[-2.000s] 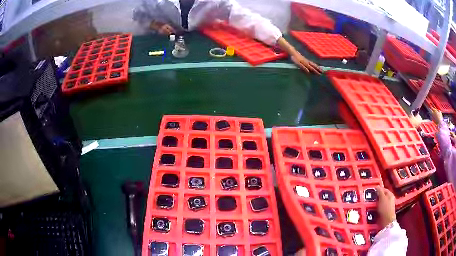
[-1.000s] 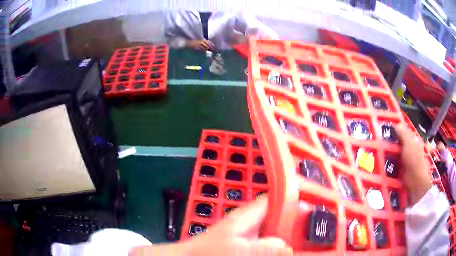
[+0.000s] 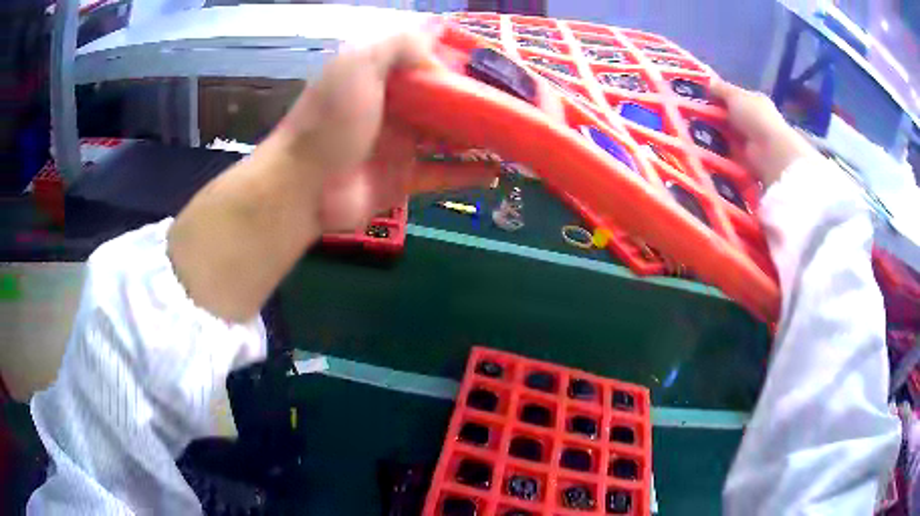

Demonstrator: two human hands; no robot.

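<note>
A red compartment tray [image 3: 595, 166] is held up and tilted above the bench, with dark watch units in its pockets and a few screens showing blue. My left hand [image 3: 353, 131] grips its near left corner. My right hand [image 3: 757, 126] holds its right edge. A second red tray [image 3: 553, 413] with dark watch units lies on the green bench below, its bottom cut off by the picture edge.
Behind are a yellow-and-blue item [image 3: 459, 208], a small clear bottle [image 3: 509, 210], a tape ring [image 3: 577, 237] and part of another red tray [image 3: 378, 232]. A pale monitor [image 3: 30, 333] is at the left. Metal shelving rises at the upper left.
Both hands have raised the held tray higher and tilted it away. My left arm has moved up into the middle left. The view has shifted, and the bench tray appears lower.
</note>
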